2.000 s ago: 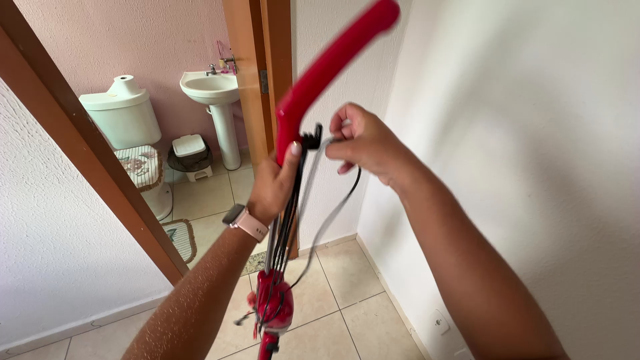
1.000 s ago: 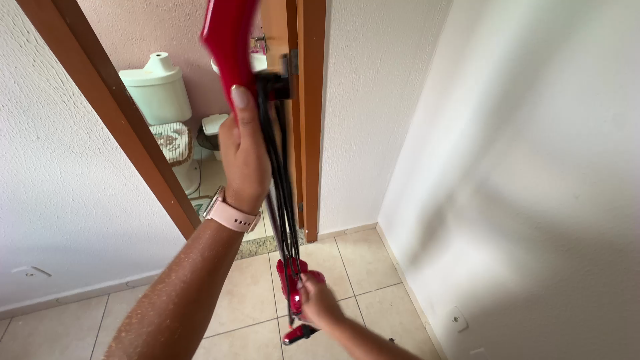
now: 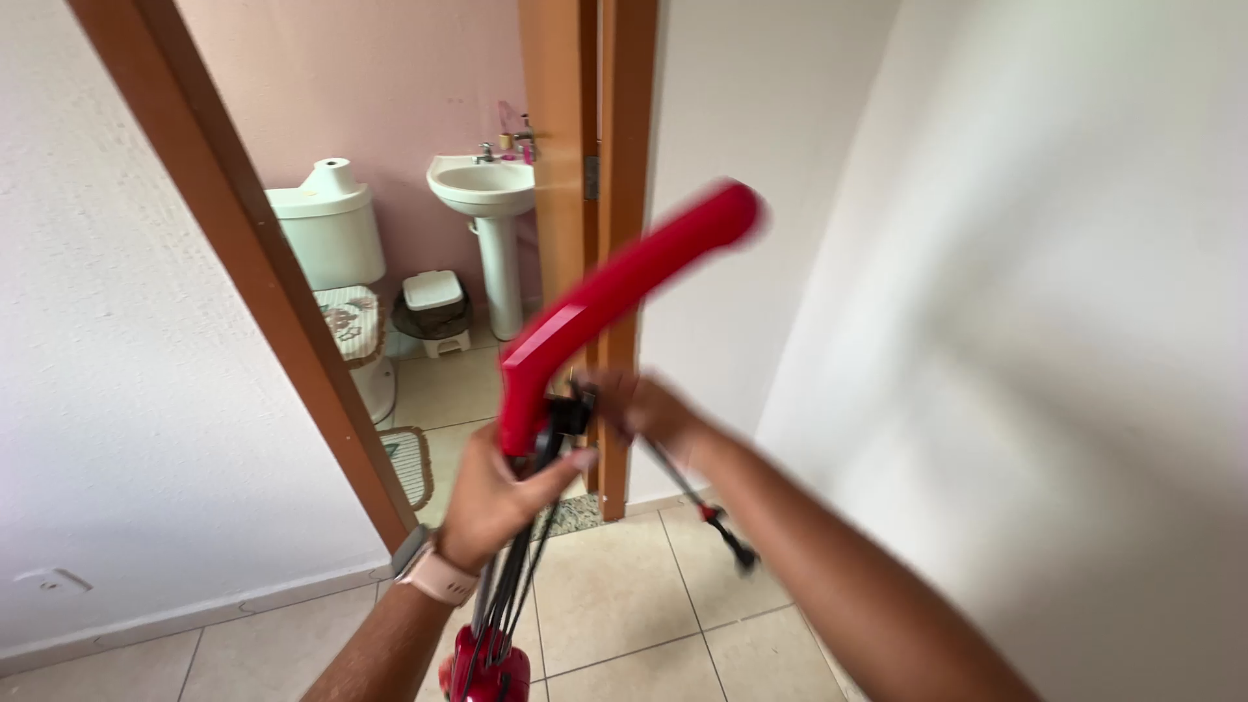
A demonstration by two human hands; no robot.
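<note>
My left hand (image 3: 502, 492) grips the upper tube of an upright appliance, probably a stick vacuum cleaner, just below its red curved handle (image 3: 614, 283). Black power cord (image 3: 512, 575) runs in long loops down the tube to the red body (image 3: 487, 668) at the lower edge. At the black cord hook (image 3: 568, 414) my right hand (image 3: 639, 405), blurred, has its fingers on the cord. From that hand a cord end with a black plug (image 3: 731, 548) hangs to the right.
An orange-brown door frame (image 3: 619, 263) stands behind the handle, and a white wall (image 3: 1024, 292) is close on the right. Through the doorway are a toilet (image 3: 336, 234), a pedestal sink (image 3: 483, 185) and a small bin (image 3: 434, 302). A wall outlet (image 3: 54, 583) is low on the left.
My right hand has come up from the red body to the cord hook. The handle, upright and cut off by the frame one second ago, leans to the right now. The plug end hangs in view.
</note>
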